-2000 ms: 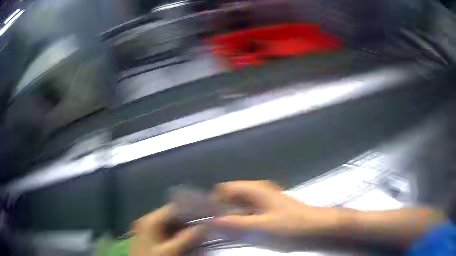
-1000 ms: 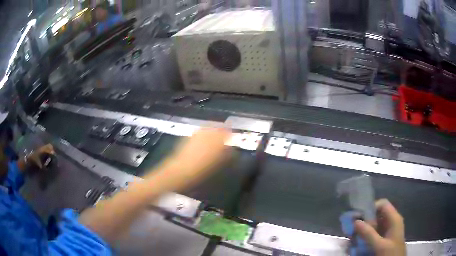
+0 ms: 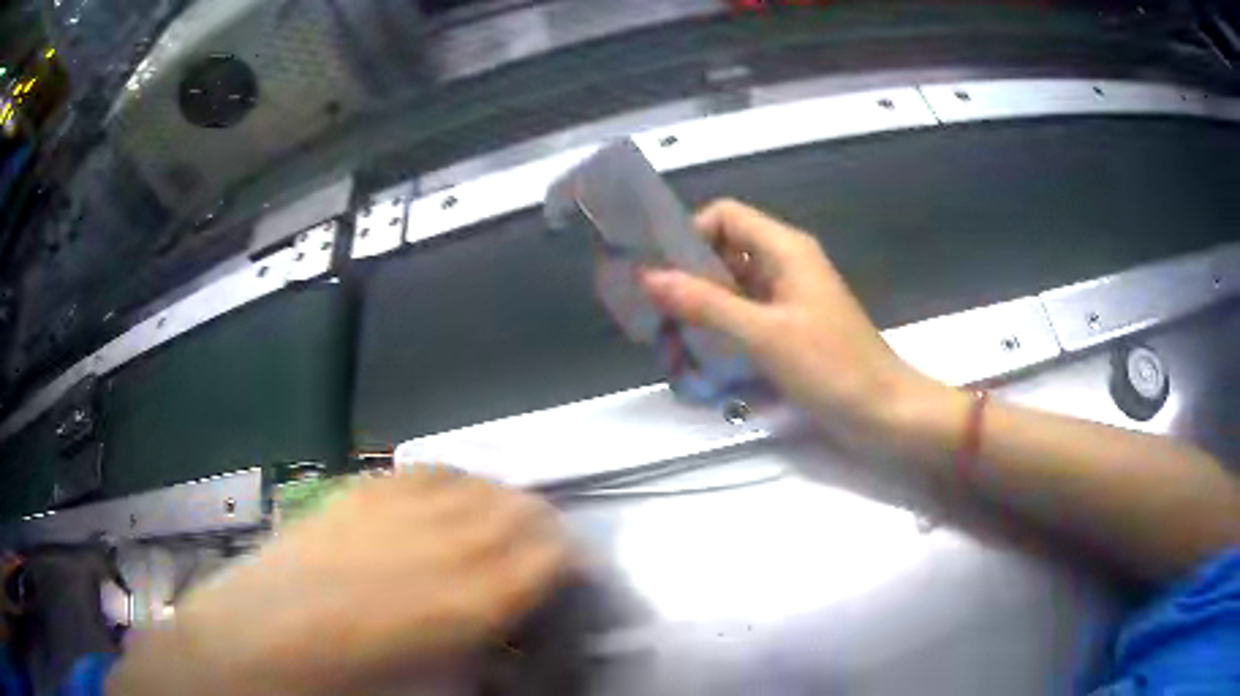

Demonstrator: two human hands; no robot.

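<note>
My right hand (image 3: 796, 306) grips a flat grey metal piece (image 3: 632, 204) between thumb and fingers. The piece is tilted above the dark-green belt (image 3: 503, 326), with its upper end over the far rail. A bluish, blurred part shows at its lower end, below my thumb; I cannot tell what it is. My left hand (image 3: 394, 571) is strongly blurred at the lower left, over the bench edge. Its fingers point down and are mostly hidden. A dark blurred shape (image 3: 551, 639) lies by its fingers; I cannot tell whether it is held.
Silver rails (image 3: 558, 442) run along both sides of the belt. A green label (image 3: 302, 492) is partly behind my left hand. A round silver and black disc (image 3: 1140, 381) is fixed at the right of the shiny bench (image 3: 762, 558). A beige box (image 3: 293, 102) stands beyond the belt.
The view has turned. My left hand has come back from over the belt to the near bench edge. My right hand still holds the grey piece, now nearer the view's middle.
</note>
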